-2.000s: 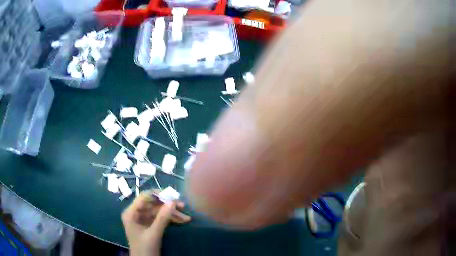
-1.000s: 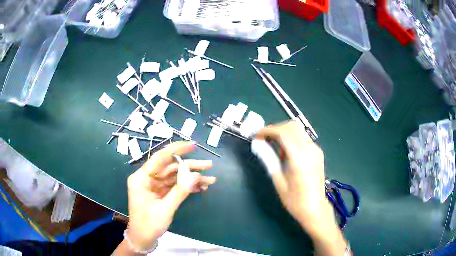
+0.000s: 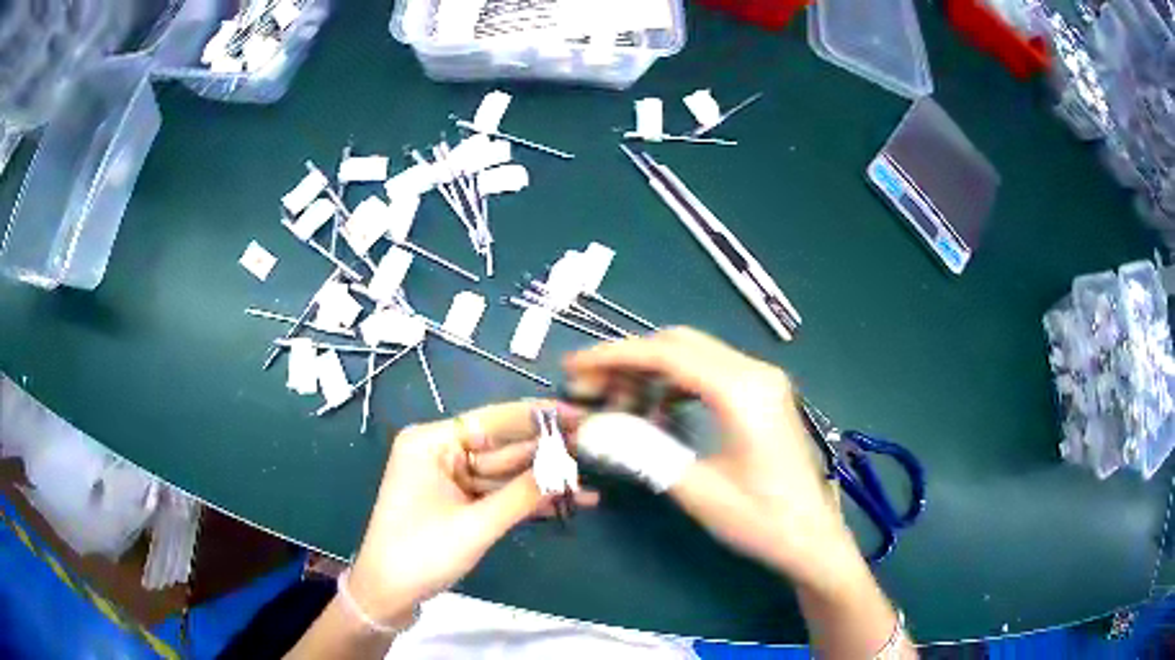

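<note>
Many metal pins with white tags (image 3: 389,273) lie in a loose pile left of centre. A smaller group of tagged pins (image 3: 563,290) lies just beyond my hands. My left hand (image 3: 470,496) holds a small tagged piece (image 3: 554,462) upright between thumb and fingers. My right hand (image 3: 722,445) is close beside it, slightly blurred, with a white finger wrap (image 3: 634,450) on its thumb side. Its fingers are curled apart; whether they hold a pin cannot be told.
Tweezers (image 3: 716,241) lie beyond my right hand. Blue-handled scissors (image 3: 879,490) lie right of it. A digital scale (image 3: 938,184) and a filled tub (image 3: 1111,370) are at right. Other clear tubs (image 3: 80,174) stand left; a filled tub (image 3: 541,58) stands at the back.
My left hand has moved right and now holds a tagged piece. My right hand has moved left from the small group towards it. The view has shifted slightly.
</note>
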